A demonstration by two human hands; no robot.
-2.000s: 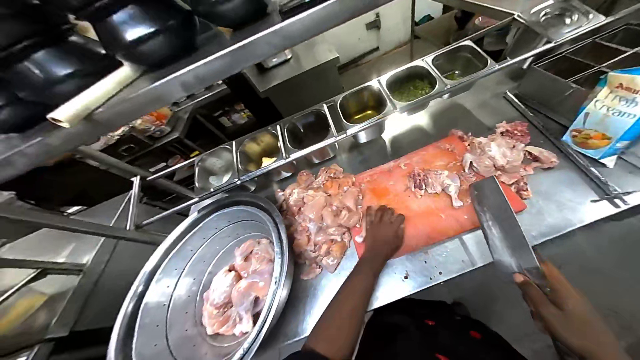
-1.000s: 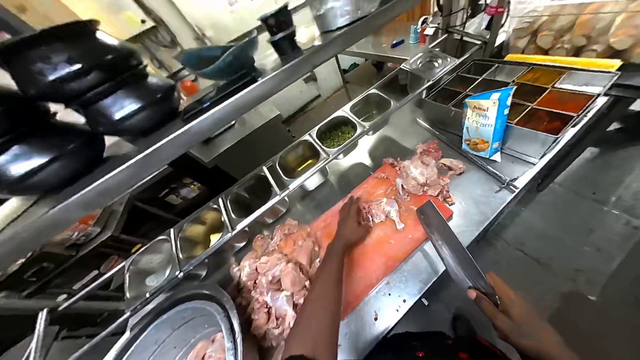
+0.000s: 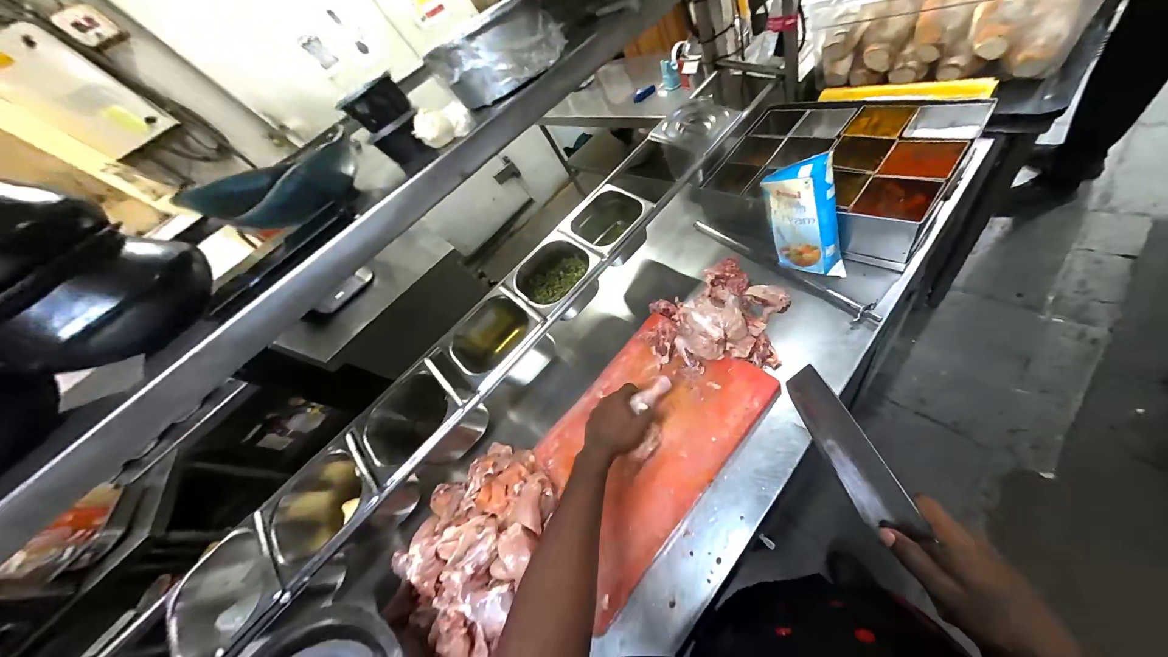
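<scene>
My left hand (image 3: 620, 422) is closed around a piece of raw chicken (image 3: 651, 394) over the orange cutting board (image 3: 721, 420). In my right hand (image 3: 949, 557) is a cleaver (image 3: 858, 456), its wide blade beyond the board's right edge, touching no meat. A heap of cut chicken pieces (image 3: 484, 538) lies at the board's lower left. Bonier chicken scraps (image 3: 721, 315) rest across its far end. The underside of the held piece is hidden by my fingers.
Steel containers, one with chopped green herbs (image 3: 552, 278), line the counter's left side under a metal shelf rail (image 3: 365, 228). Beyond the scraps stand a blue cream carton (image 3: 805, 219), a metal rod (image 3: 776, 265) and a spice tray (image 3: 885, 196). A metal bowl rim (image 3: 319, 630) shows lower left.
My left hand has gone from lying on the board to holding a chicken piece above it. The cleaver stays in my right hand. The view has swung to the right.
</scene>
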